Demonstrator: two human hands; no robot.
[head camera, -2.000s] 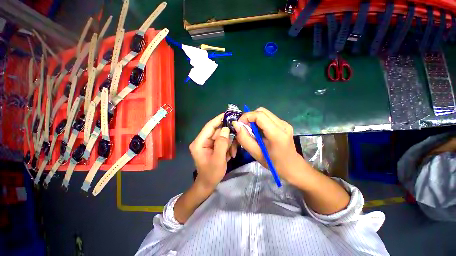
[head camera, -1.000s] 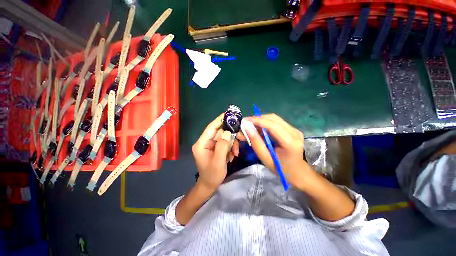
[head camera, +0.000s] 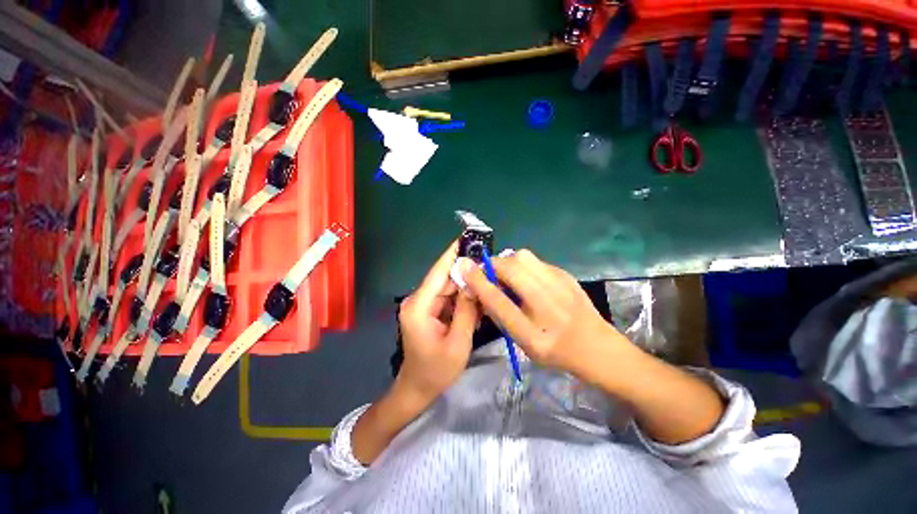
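Observation:
My left hand (head camera: 437, 326) holds a wristwatch (head camera: 476, 241) upright by its lower part, just in front of the green bench edge. The watch has a dark, shiny case and a pale strap end above it; the rest is hidden by my fingers. My right hand (head camera: 538, 306) holds a slim blue stick (head camera: 511, 351). Its upper end is at the watch case and its lower end points towards my body. A small white cloth (head camera: 463, 272) is pinched at my fingertips, touching or close to the watch.
An orange-red tray (head camera: 337, 181) with pale-strapped watches is at the left. A white cloth (head camera: 407, 148), blue cap (head camera: 541, 111), red scissors (head camera: 675, 150) and clear speckled sheets (head camera: 814, 186) lie on the bench. Stacked trays (head camera: 774, 12) with dark straps are at the back right. A person's sleeve (head camera: 880, 351) is at right.
The blue stick has swung steeper, its upper end now at the watch case. My right hand has moved left, closer to the watch. The watch is turned differently, its strap end showing above the case.

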